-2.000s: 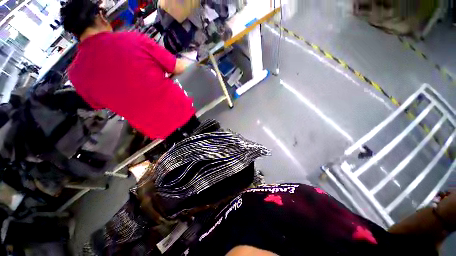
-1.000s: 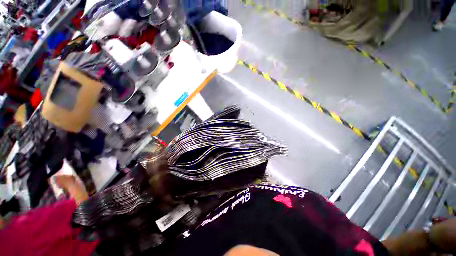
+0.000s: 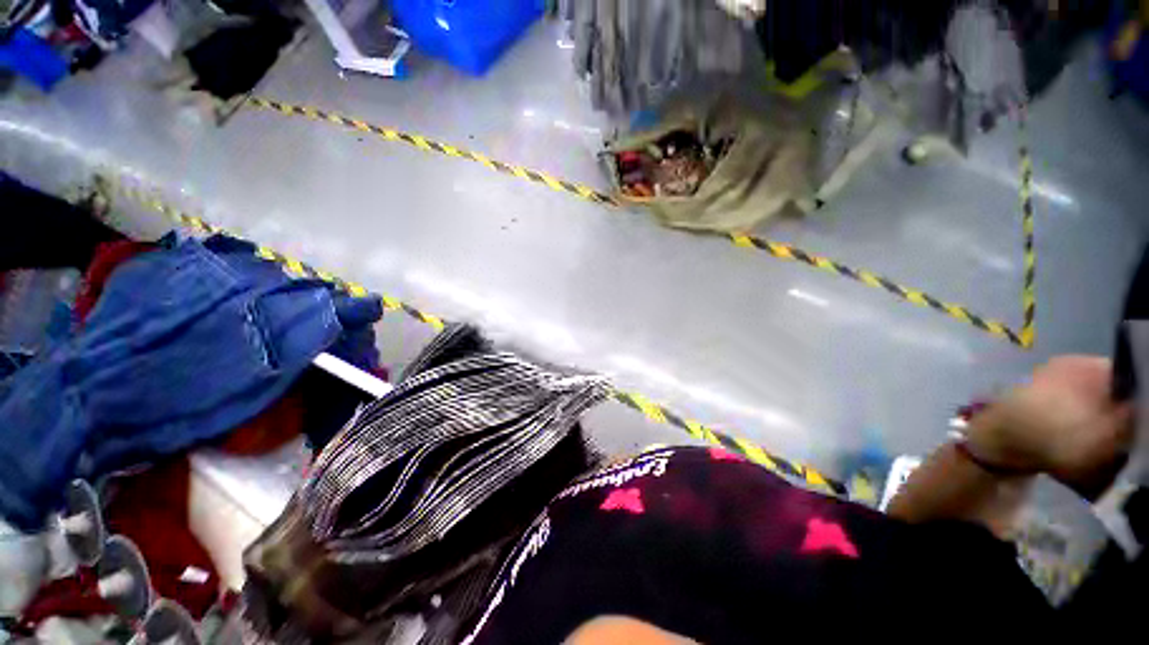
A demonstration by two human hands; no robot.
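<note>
A thick striped grey-white bundle [image 3: 441, 441] of fanned layers, with black layers beneath, lies against my body at the lower centre-left. My left hand [image 3: 300, 577] is a dark, blurred brownish shape closed round its lower left end; single fingers are hard to make out. My right hand [image 3: 1071, 416] is at the right edge, away from the bundle, with a bracelet at the wrist. Its fingers are blurred and meet a dark thing [image 3: 1134, 359] cut off by the edge; I cannot tell if it is held.
Blue denim garments [image 3: 189, 347] and dark red cloth [image 3: 158, 529] are heaped at the left. Yellow-black tape [image 3: 504, 170] crosses the grey floor. A tan sack [image 3: 743, 176] with an open mouth stands at the back, below hanging grey cloth [image 3: 655, 51]. A blue bin [image 3: 466, 28] is at the top.
The view has swung right, past the person in red and the work table. The white metal trolley has mostly left view. The bundle stays against me. My right hand now shows higher at the right.
</note>
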